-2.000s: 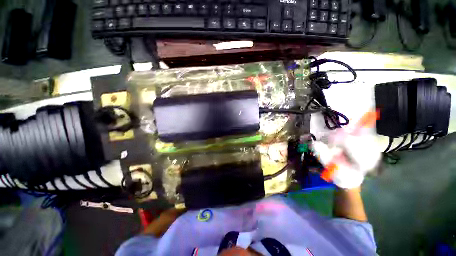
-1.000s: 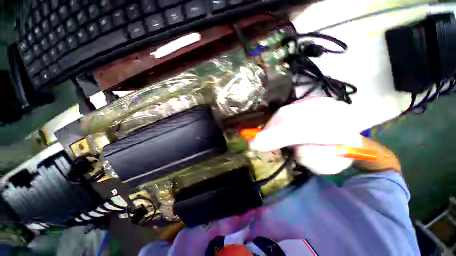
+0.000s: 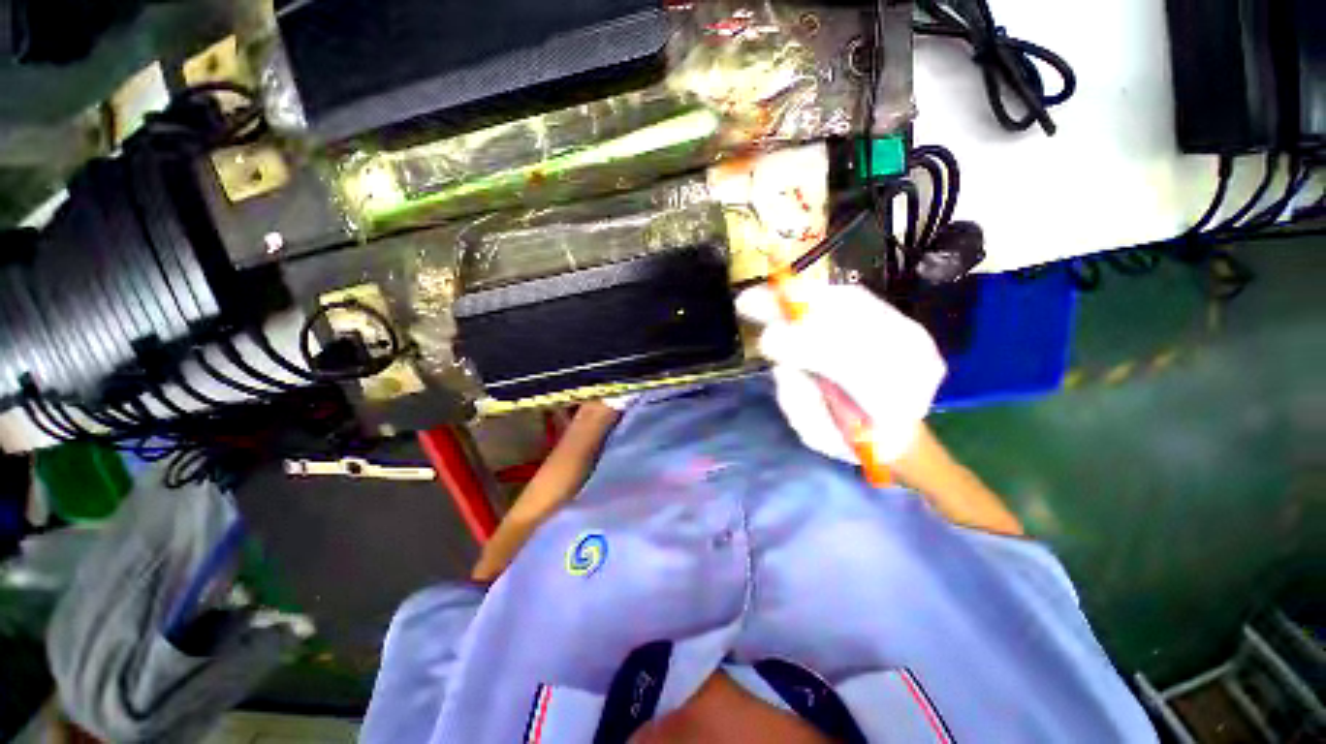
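My right hand (image 3: 855,371), in a white glove, is shut on a slim orange stick (image 3: 873,454). Its fingertips are at the right end of the near test fixture, by the cord of a black power adapter (image 3: 596,327). That adapter lies in the near fixture (image 3: 276,291). A second black adapter (image 3: 480,66) lies in the far fixture, which is covered with shiny clear film. My left forearm shows below the near fixture's front edge; the left hand itself is hidden there.
Black adapters (image 3: 117,284) stand in a row at left with cords hanging down. More adapters (image 3: 1258,73) stand at upper right. A green block (image 3: 881,156) and looped cords sit at the fixtures' right edge. A blue bin (image 3: 1011,342) is below right. Another person's grey sleeve (image 3: 138,611) shows lower left.
The view has turned and tilted down, so the fixtures appear higher. My right hand has moved from beside the far adapter to the near fixture's right end, still with the orange stick.
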